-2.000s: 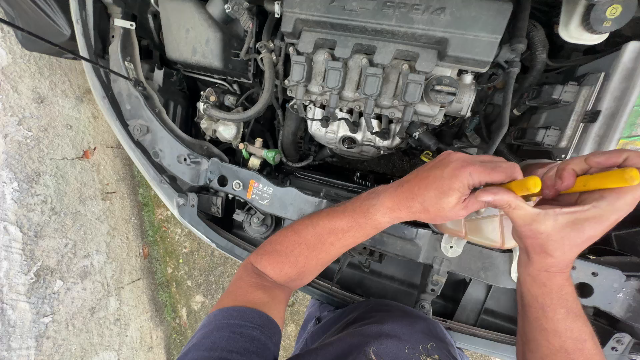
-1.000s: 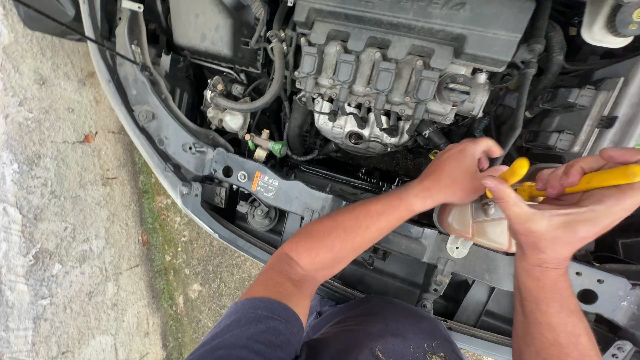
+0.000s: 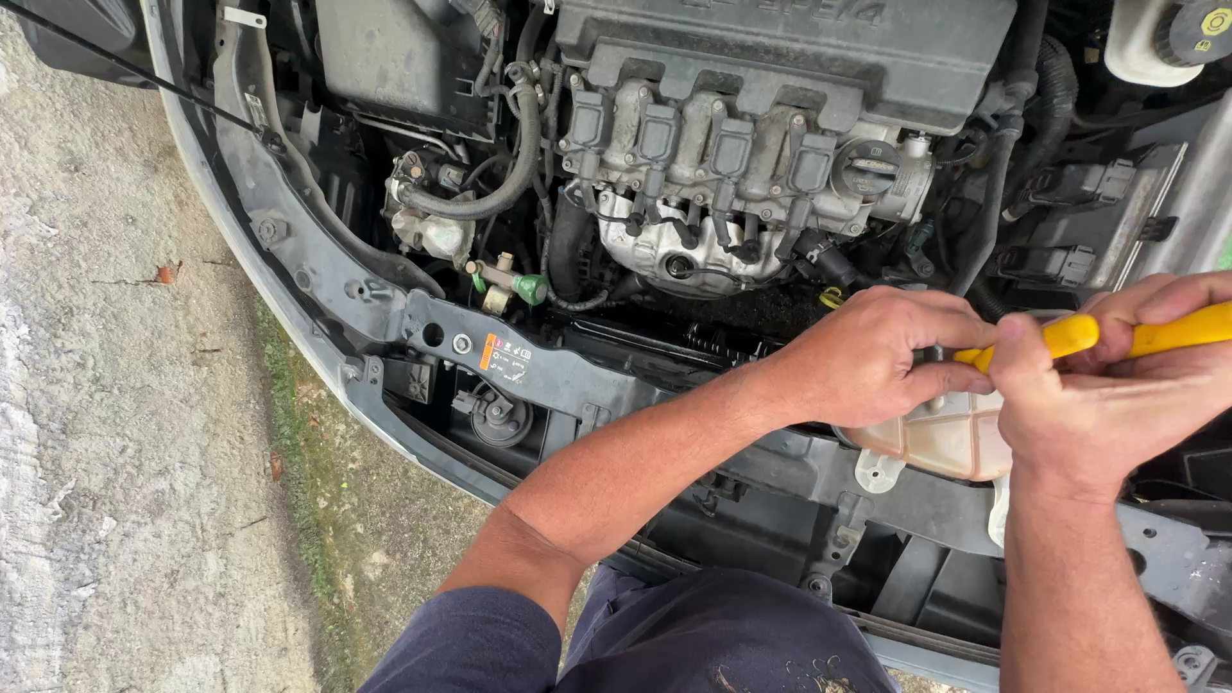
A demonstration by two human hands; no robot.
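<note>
At the right, my right hand (image 3: 1097, 385) is wrapped around the yellow handles (image 3: 1184, 330) of a hand tool, probably pliers. The tool's head is hidden by my fingers. My left hand (image 3: 895, 356) meets it from the left, its thumb and fingers bent around a small grey part (image 3: 932, 355) beside a yellow end. What that grey part belongs to cannot be told. Both hands are above a translucent plastic reservoir (image 3: 948, 441) with pinkish staining, partly covered by them. Its pale mounting tab (image 3: 878, 472) shows below my left hand.
The engine with its black cover (image 3: 770, 48) and oil filler cap (image 3: 865, 168) lies beyond my hands. The front crossmember (image 3: 597, 380) runs beneath my left forearm. A yellow dipstick ring (image 3: 831, 297) is close to my left hand. A white fluid reservoir (image 3: 1145, 48) stands top right.
The yellow handles have shifted slightly right and changed angle in my right hand since a second ago. My left hand remains beside the tool, above the translucent reservoir.
</note>
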